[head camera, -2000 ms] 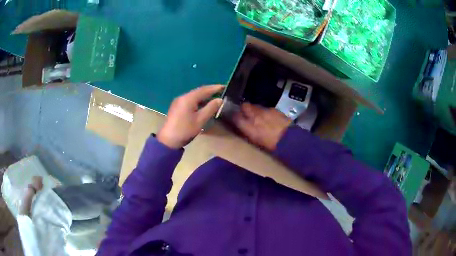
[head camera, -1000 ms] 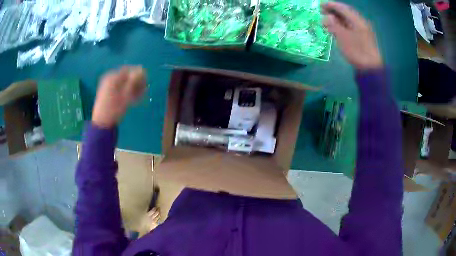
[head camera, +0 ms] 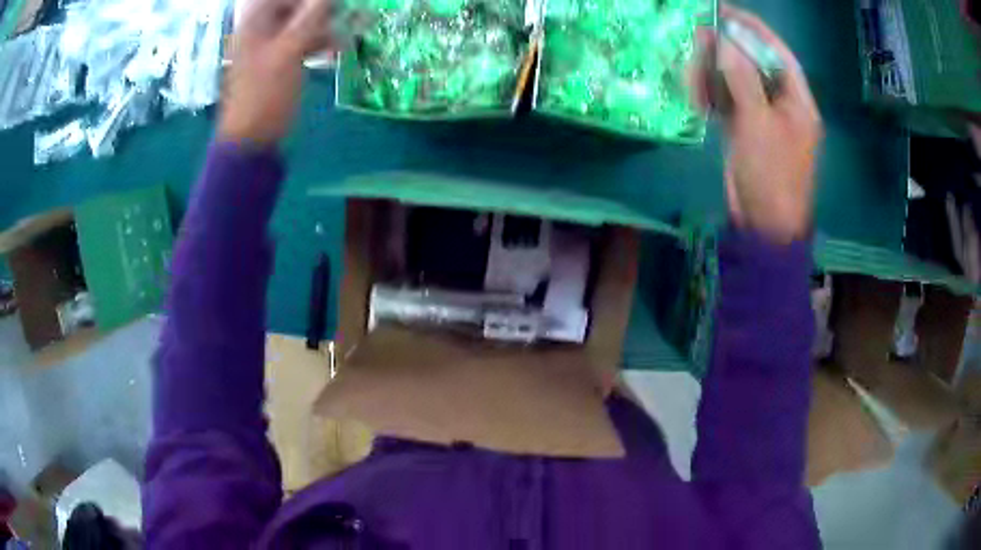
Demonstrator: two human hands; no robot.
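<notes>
The open retail box (head camera: 484, 397), brown inside, is in front of me. It holds a white appliance body with a black panel (head camera: 520, 254) and a dark part on its left. A bagged white accessory (head camera: 443, 307) lies along the near side. The far flap (head camera: 495, 200) shows green. My left hand (head camera: 271, 67) is blurred at the left end of the green packet bins (head camera: 430, 112); its fingertips are unclear. My right hand (head camera: 766, 129) is raised at their right end, fingers bent around a small pale-green packet (head camera: 750, 47), blurred.
A pile of bagged white accessories (head camera: 140, 54) lies at the back left. A dark stick (head camera: 317, 301) lies left of the box. Another green box (head camera: 125, 254) stands at the left. More open boxes (head camera: 877, 322) are at the right. A brown carton (head camera: 298, 403) sits below the table edge.
The bagged accessory is uncovered as both hands have left the box. The left hand has risen to the left bin; the right is beside the right bin. The far flap now shows its green face.
</notes>
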